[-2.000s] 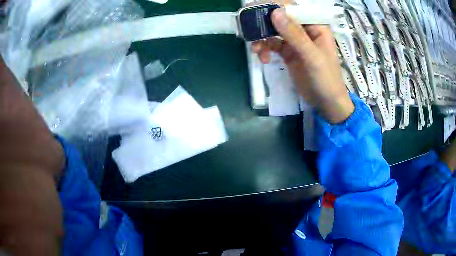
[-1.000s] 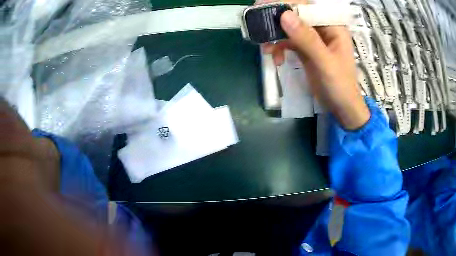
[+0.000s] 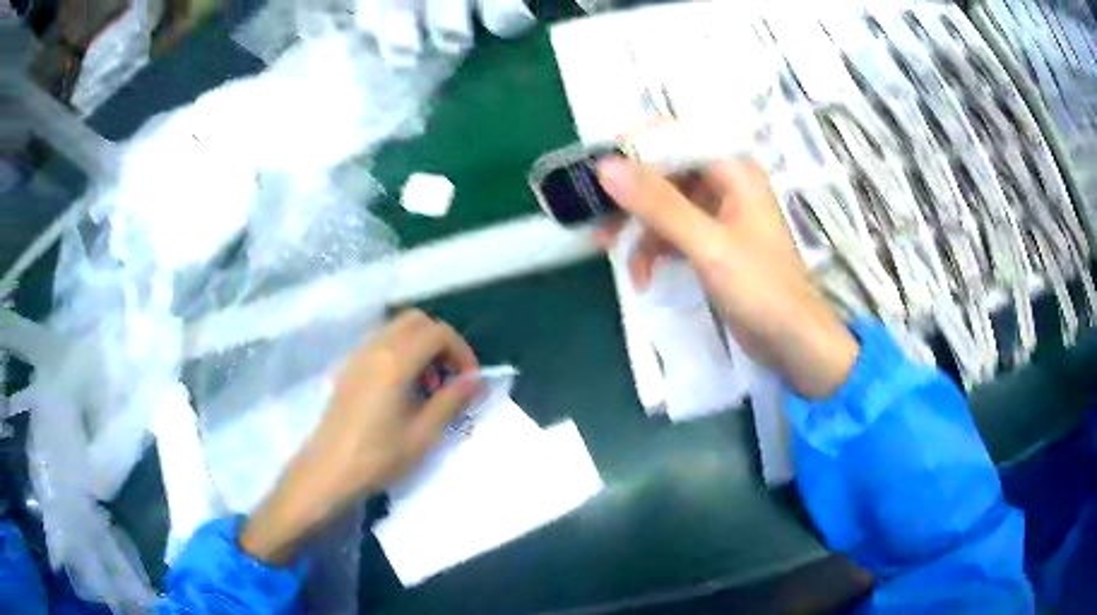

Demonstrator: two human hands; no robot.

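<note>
My right hand (image 3: pixel 734 258) holds a smartwatch (image 3: pixel 574 186) between thumb and fingers, its dark face up, above the corner of a white tray. My left hand (image 3: pixel 383 415) is at the upper edge of a stack of white printed sleeves (image 3: pixel 493 499), with thumb and fingers pinched on the edge of a sleeve. The dark printed mark shows just beside my left thumb. The frame is blurred, so I cannot tell whether the sleeve is lifted off the stack.
Rows of watches with pale straps (image 3: pixel 914 180) lie in the tray at the right. Crinkled clear bubble wrap (image 3: pixel 289 180) is heaped at the left. A small white tab (image 3: pixel 427 193) lies on the green mat. A pale tape line (image 3: pixel 481 258) crosses the mat.
My left hand has come in from the left to the sleeve stack. My right hand still holds the watch. The view has shifted, so the bench and tray sit lower in the picture.
</note>
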